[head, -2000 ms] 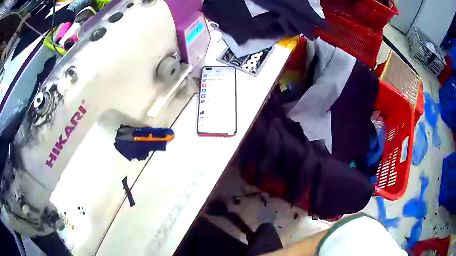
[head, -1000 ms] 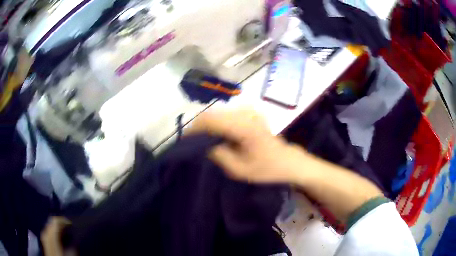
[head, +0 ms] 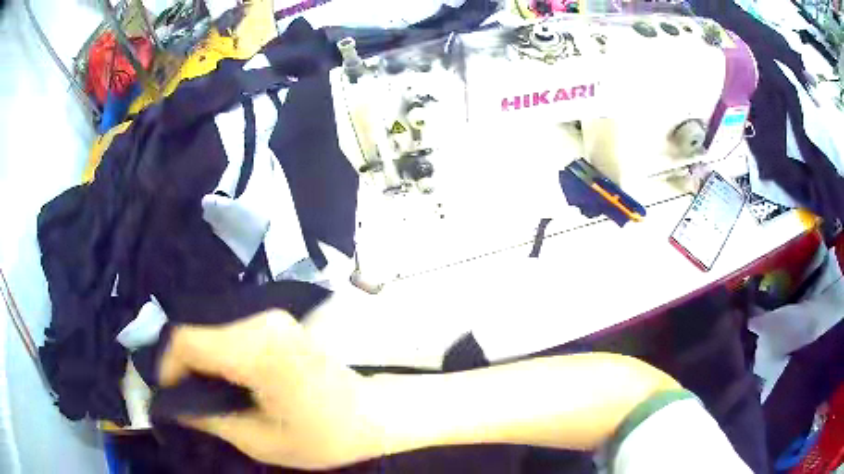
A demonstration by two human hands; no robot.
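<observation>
My right hand (head: 278, 389) reaches in from the lower right to the table's front left. It is blurred, with fingers and thumb closed on dark navy cloth (head: 199, 398). More dark cloth lies under and below the hand and along the front edge. A heap of dark panels (head: 176, 204) with pale grey-blue pieces (head: 241, 227) covers the table left of the white sewing machine (head: 518, 102). My left hand cannot be made out; a small pale patch beside the right fingertips is unclear.
Snips (head: 606, 190) lie on a navy scrap under the machine arm. A dark strip (head: 540, 237) lies on the bed. A lit phone (head: 709, 220) is at the right. Cloth and a red basket (head: 824, 444) are at the right edge.
The view has swung left, showing the cloth heap. My right hand, out of view at first, came in over dark cloth and is now at the table's left. My left hand, partly visible one second ago, no longer shows.
</observation>
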